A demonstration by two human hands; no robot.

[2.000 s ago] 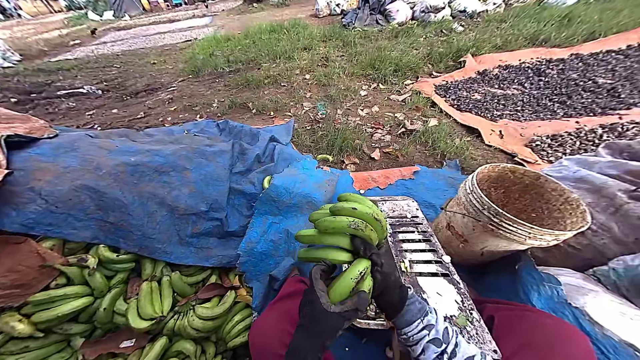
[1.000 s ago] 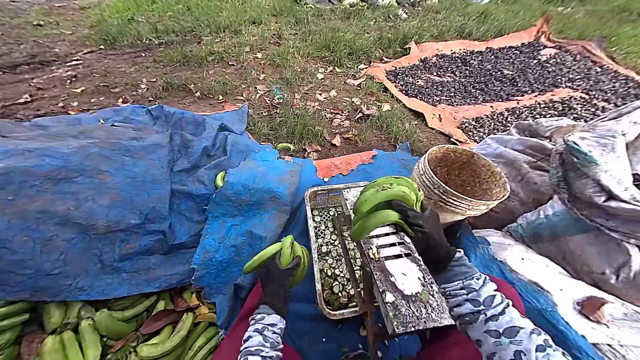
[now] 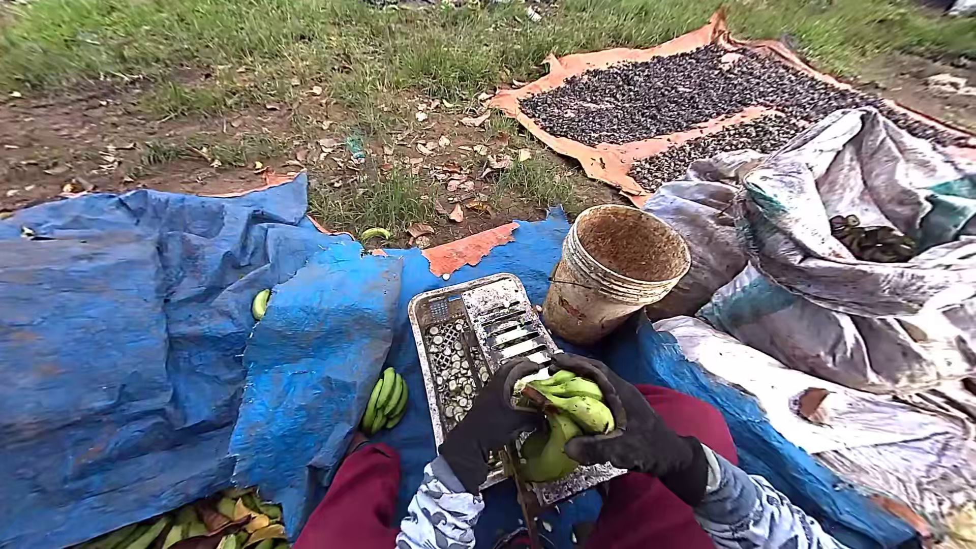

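Note:
Both my hands wear dark gloves. My right hand (image 3: 629,427) grips a bunch of green bananas (image 3: 568,415) from its right side. On the bunch's left side, my left hand (image 3: 496,415) has its fingers against the stem end. The bunch is above a slotted slicing board (image 3: 507,316), which lies across the right part of a plastic crate (image 3: 423,354). Small round slices (image 3: 454,366) lie in the crate. A smaller bunch of green bananas (image 3: 385,400) rests on the blue tarp left of the crate.
A dirty plastic bucket (image 3: 614,274) stands right of the crate. Large woven sacks (image 3: 839,305) lie farther right. Dark pieces are spread on an orange sheet (image 3: 587,152) at the back. A blue tarp (image 3: 114,343) covers the left, with more bananas (image 3: 183,526) at its lower edge.
The smaller bunch that was in my left hand now lies on the tarp. My left hand has moved right to the larger bunch, which my right hand has brought nearer to my body.

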